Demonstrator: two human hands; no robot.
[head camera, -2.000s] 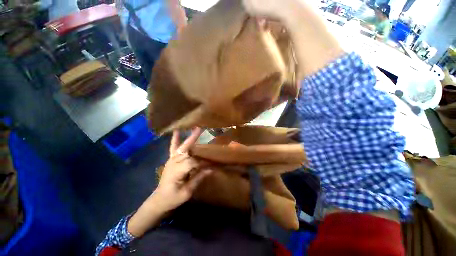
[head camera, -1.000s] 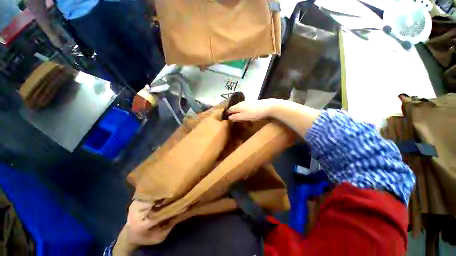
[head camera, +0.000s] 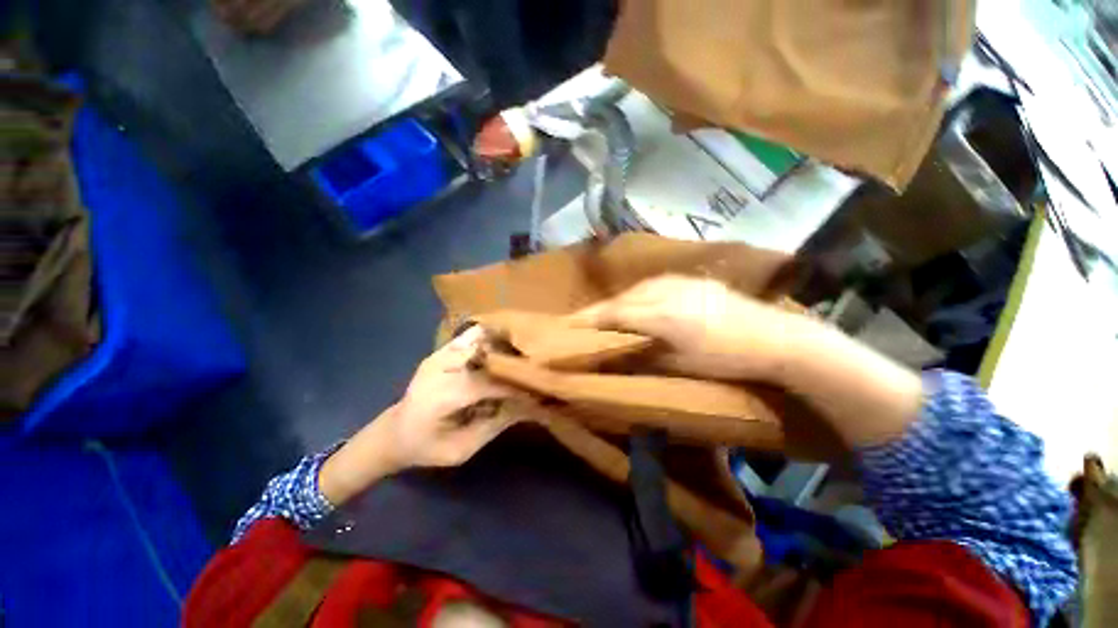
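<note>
A limp tan-brown bag body (head camera: 723, 407) lies across my lap, its folds open towards me. My left hand (head camera: 456, 399) is closed on its left end, where the edges bunch together. My right hand (head camera: 699, 321) lies over the inner folds near the middle; it is a little blurred and its fingertips are hidden in the brown material. A dark strap-like strip (head camera: 656, 509) hangs down over the front of the bag onto the dark apron.
A pile of brown bags (head camera: 797, 74) overhangs the white sign board (head camera: 723, 196) ahead. A black bin (head camera: 969, 172) is right of it. Blue crates (head camera: 147, 282) stand at the left, another (head camera: 386, 178) beneath a metal table (head camera: 319, 74).
The view has swung left and down. My left hand has moved up with the bag's left end, which now lies flatter across the lap. My right hand has moved from the far edge onto the folds.
</note>
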